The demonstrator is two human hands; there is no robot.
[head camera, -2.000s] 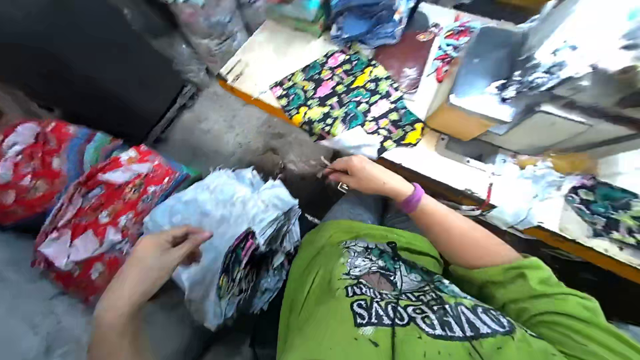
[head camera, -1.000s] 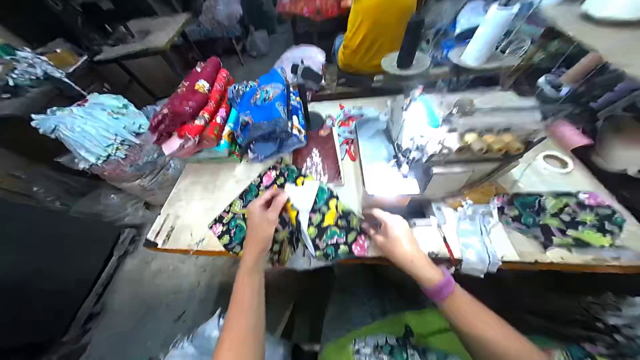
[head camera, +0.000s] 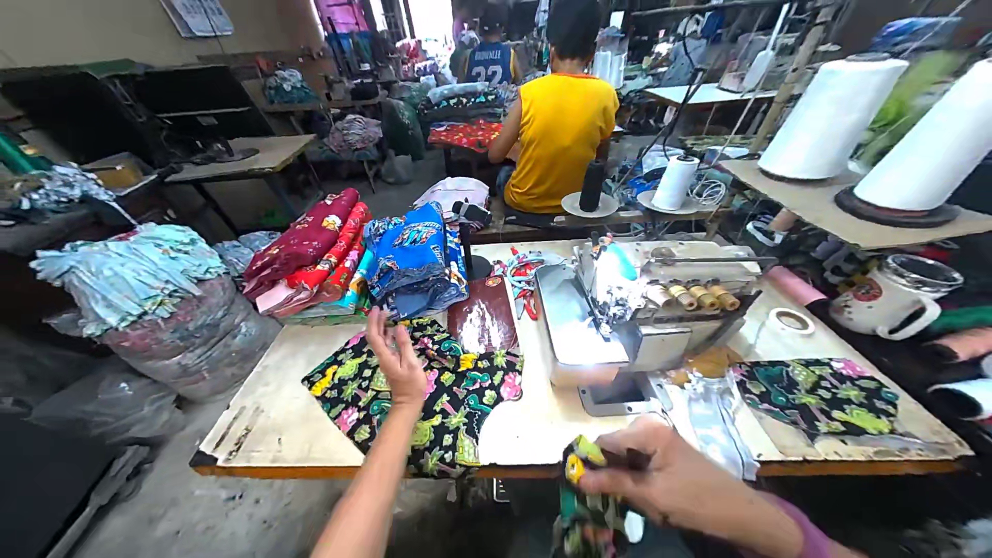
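Note:
My left hand [head camera: 399, 360] is raised with its fingers apart over a black fabric piece printed with colourful figures [head camera: 449, 387], which lies spread at the table's front edge. Pinched in my right hand [head camera: 647, 469] is a bunched strip of similar printed fabric [head camera: 585, 496] that hangs in front of the edge, somewhat blurred. Behind my right hand stands an overlock sewing machine [head camera: 659, 294] with its lamp lit. Another black printed piece [head camera: 818, 395] lies on the right of the table. Red-handled scissors [head camera: 528, 298] rest left of the machine, beside a dark red folder [head camera: 484, 314].
Folded blue fabric [head camera: 415, 256] and red fabric rolls [head camera: 310, 260] stand at the table's back left. A large sack topped with light blue cloth [head camera: 147, 271] is left of the table. White thread cones [head camera: 833, 116] and a mug [head camera: 887, 302] are at right. A co-worker [head camera: 562, 139] sits ahead.
Two seconds ago light-coloured cloth pieces lay beside my left hand. One second ago both hands were at the printed fabric on the table; now my right hand holds a bunched strip nearer me. The view has lifted.

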